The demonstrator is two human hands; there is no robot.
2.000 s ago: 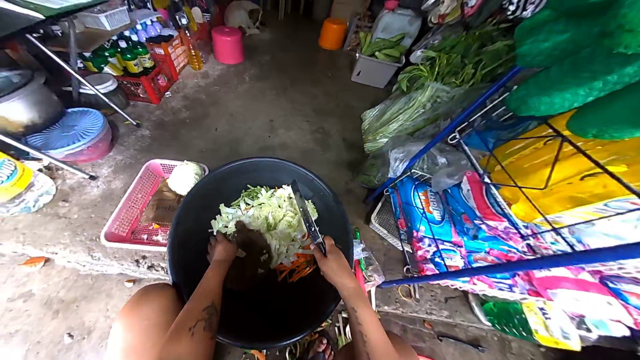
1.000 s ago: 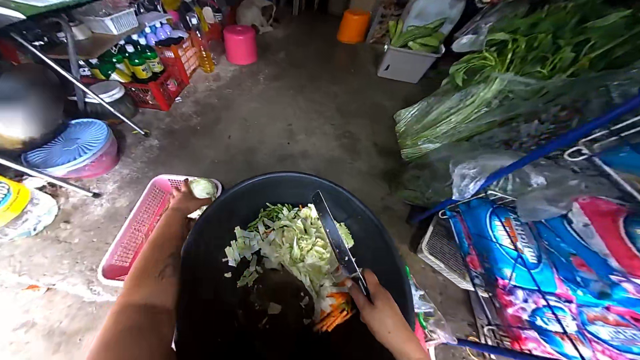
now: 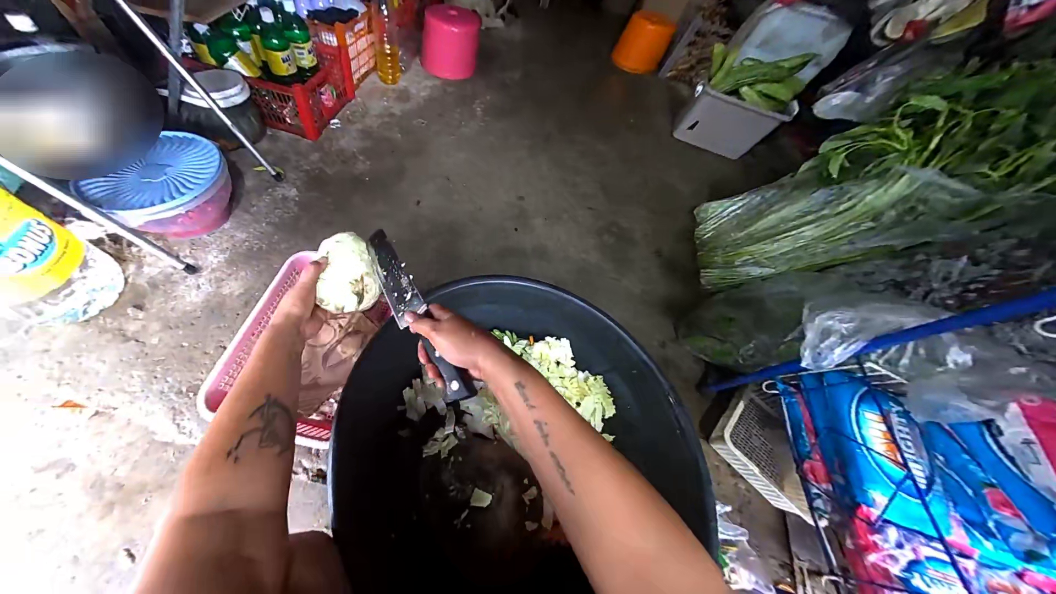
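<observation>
My left hand [image 3: 307, 299] holds a pale head of cabbage [image 3: 347, 274] over the far end of a pink plastic basket [image 3: 246, 340]. My right hand [image 3: 452, 340] grips the black handle of a knife [image 3: 396, 279], its wide blade pointing up and away, close beside the cabbage's right side. Bits of vegetable cling to the blade. Below the hands is a large black round tub [image 3: 660, 396], where chopped cabbage [image 3: 573, 384] lies in a heap, partly hidden by my right forearm. Loose shreds are scattered lower in the tub. Brown paper or similar material lines the basket.
Left of the basket are a blue-lidded tub [image 3: 157, 177] and thin metal legs [image 3: 202, 91]. A red crate [image 3: 289, 107] with bottles stands behind. At right are bagged leafy greens [image 3: 808, 227], a white basket [image 3: 763, 450], a blue-framed rack [image 3: 924, 334] and a grey bin [image 3: 730, 120] of green vegetables.
My left hand has lifted the cabbage from the pink basket, where it lay earlier. My right hand has brought the knife from over the chopped heap leftward to the cabbage.
</observation>
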